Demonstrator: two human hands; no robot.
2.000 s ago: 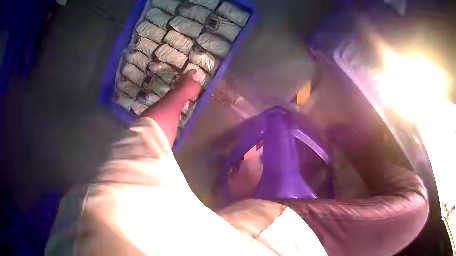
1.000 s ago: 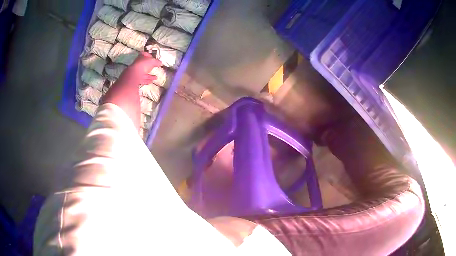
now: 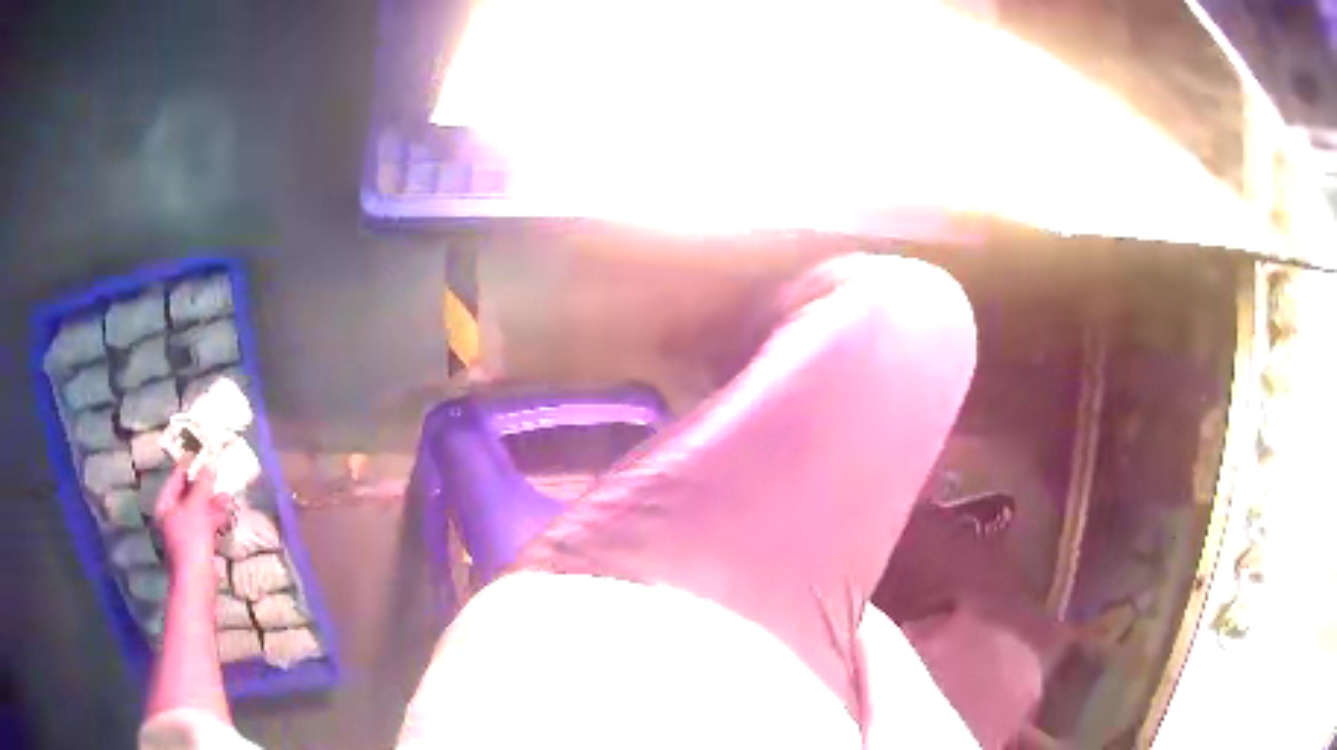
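A blue crate (image 3: pixel 279 564) stands at the left, filled with rows of pale tied bundles (image 3: pixel 142 359). My left hand (image 3: pixel 191 513) is over the crate's middle, reaching in from the bottom edge with a pale sleeve. Its fingers are closed on a pale bundle (image 3: pixel 214 418) with a small dark part, above the other bundles. Whether that bundle touches those below cannot be told. My right hand is not in view.
A purple stool (image 3: pixel 491 491) stands between the crate and my bent leg (image 3: pixel 792 440). A glaring worktable (image 3: pixel 880 117) crosses the top. Another blue crate (image 3: pixel 425 220) shows beside it. Yellow-black tape (image 3: pixel 462 315) marks the floor.
The view has turned, so the crate appears lower and farther left and the worktable spans the top. My left hand now shows a pale bundle raised in its fingers.
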